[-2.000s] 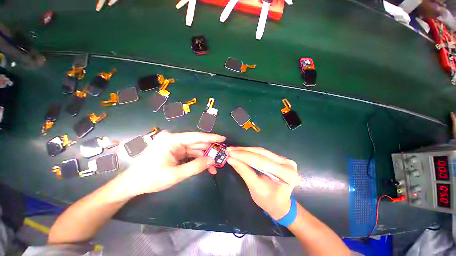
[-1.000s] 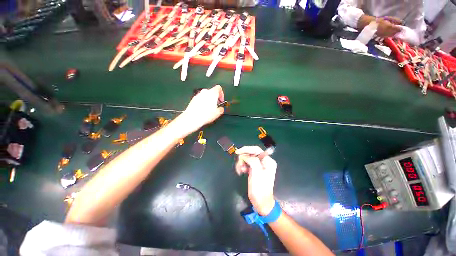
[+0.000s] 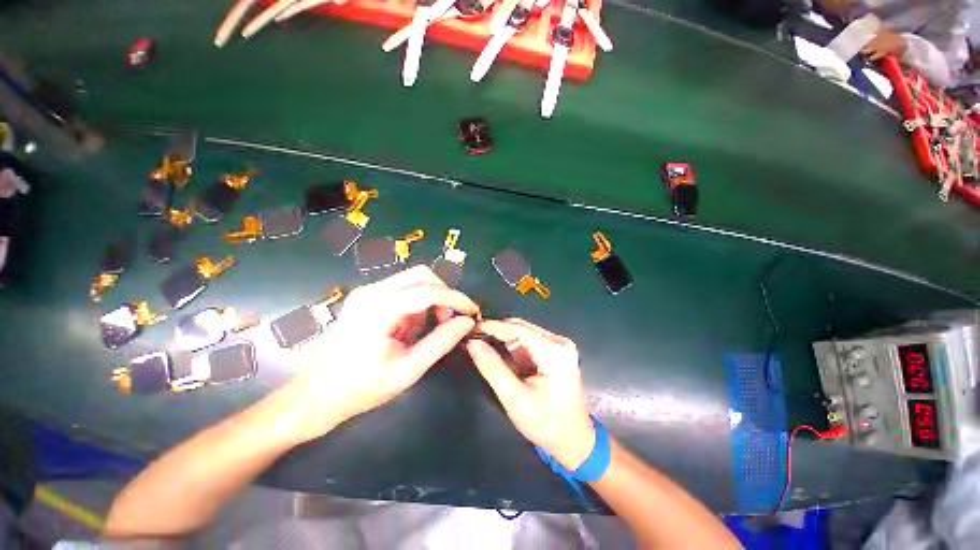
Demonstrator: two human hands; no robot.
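Observation:
My left hand (image 3: 371,338) and my right hand (image 3: 537,381) meet at their fingertips in front of me. Between them is a small dark part (image 3: 474,322) with a trace of orange, mostly hidden by the fingers. Dark reddish areas show inside both curled hands, but I cannot tell whether they are parts or shadow. A blue strap (image 3: 592,451) is on my right wrist. Display modules with orange tails lie just beyond the hands, such as a grey one (image 3: 513,266) and a black one (image 3: 614,272).
Several more display modules (image 3: 282,222) lie at left. Beyond the bench seam are a dark watch body (image 3: 474,135), a red watch with screen (image 3: 680,189) and a red tray (image 3: 516,56) of strapped watches. A power supply (image 3: 888,392) and blue mat (image 3: 759,430) are at right.
My left hand has come back from beyond the seam and joined my right hand. The display module lying beyond the seam earlier is gone from there. The view has shifted.

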